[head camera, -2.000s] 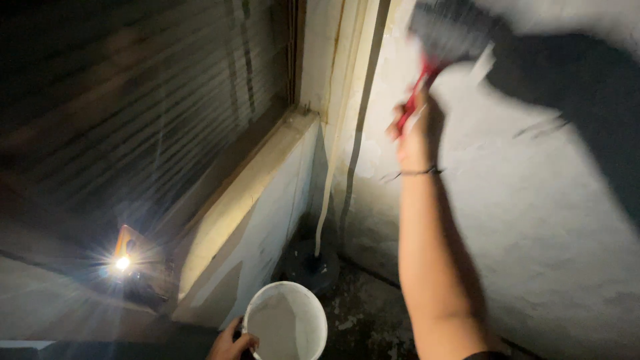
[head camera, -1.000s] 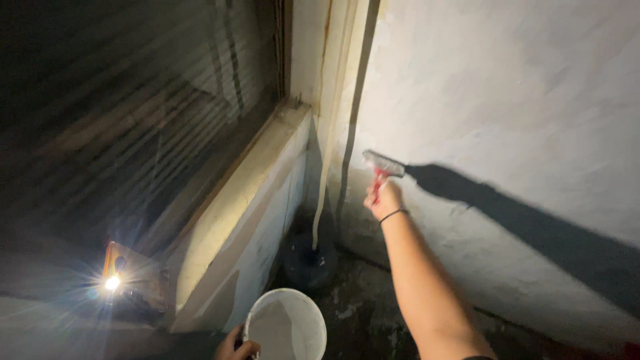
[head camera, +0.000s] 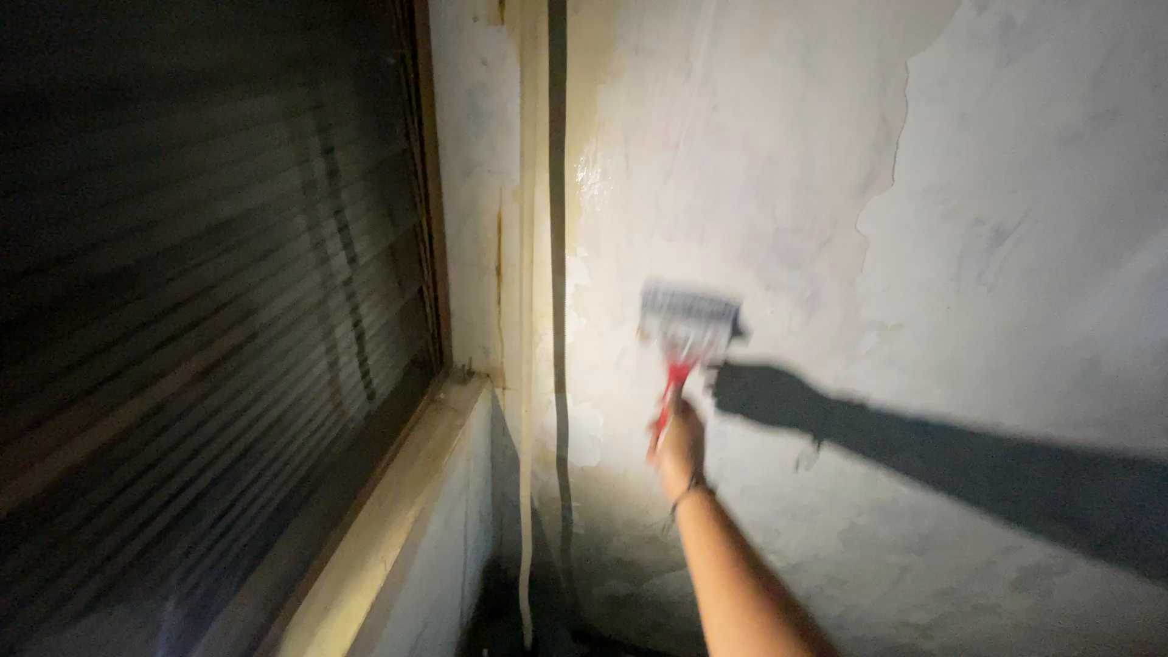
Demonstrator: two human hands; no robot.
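My right hand [head camera: 677,443] grips the red handle of a wide flat paintbrush [head camera: 691,315], bristles upward, in front of the patchy whitish wall [head camera: 748,155]. The brush is blurred, and whether its bristles touch the wall I cannot tell. A dark cord circles my wrist. Glossy, wet-looking wall shows up and to the left of the brush. My left hand is outside the view, as is the white bucket seen in the earlier frames.
A pale pipe or cable [head camera: 526,301] runs down the wall corner. To the left are a dark louvred window [head camera: 210,274] and its ledge [head camera: 392,538]. The shadow of my arm [head camera: 912,447] falls across the wall at right.
The view has tilted up, so the bucket, my left hand and the bright lamp have left it. The brush, low on the wall one second ago, is now higher with its bristles upward.
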